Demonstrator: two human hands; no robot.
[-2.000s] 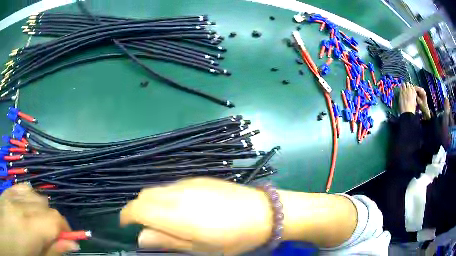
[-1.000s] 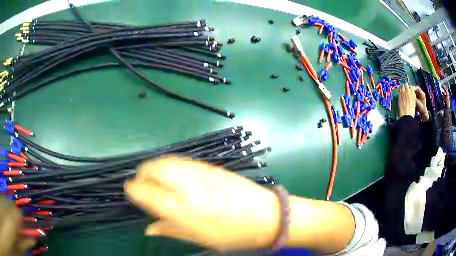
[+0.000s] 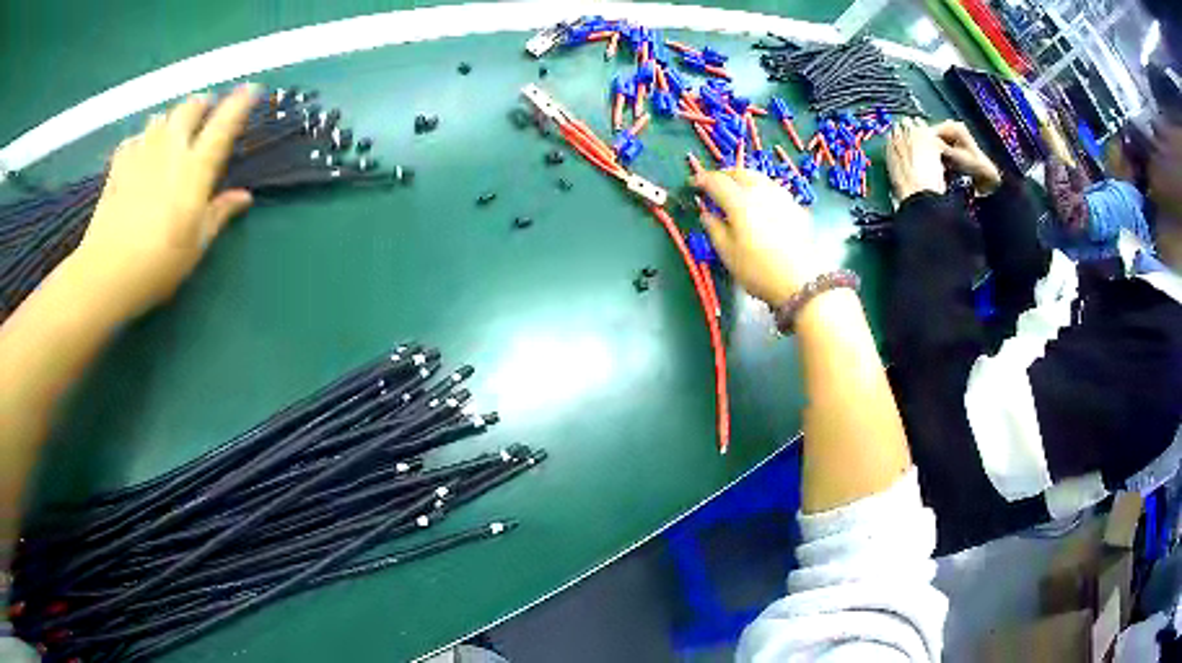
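Observation:
My left hand (image 3: 162, 201) is over the far bundle of black cables (image 3: 292, 153), fingers apart; whether it touches a cable I cannot tell. My right hand (image 3: 752, 227) reaches to the loose pile of blue-and-red end pieces (image 3: 726, 123), its fingertips at the pile's near side; a red part shows at the fingertips, but a firm grip cannot be made out. The near bundle of black cables (image 3: 298, 486) lies at the lower left, silver tips towards the right. Its left ends are mostly cut off by the picture's edge.
A red cable with pale connectors (image 3: 719, 350) lies left of my right hand. Small black caps (image 3: 522, 223) are scattered mid-table. A dark heap of short black parts (image 3: 849, 80) lies beyond the pile. Another worker's hands (image 3: 923, 158) and dark sleeves are close at right. A white strip (image 3: 389, 29) edges the bench.
The view has turned right. My right hand has moved from the near bundle to the end-piece pile. My left hand has moved from the lower left to the far bundle.

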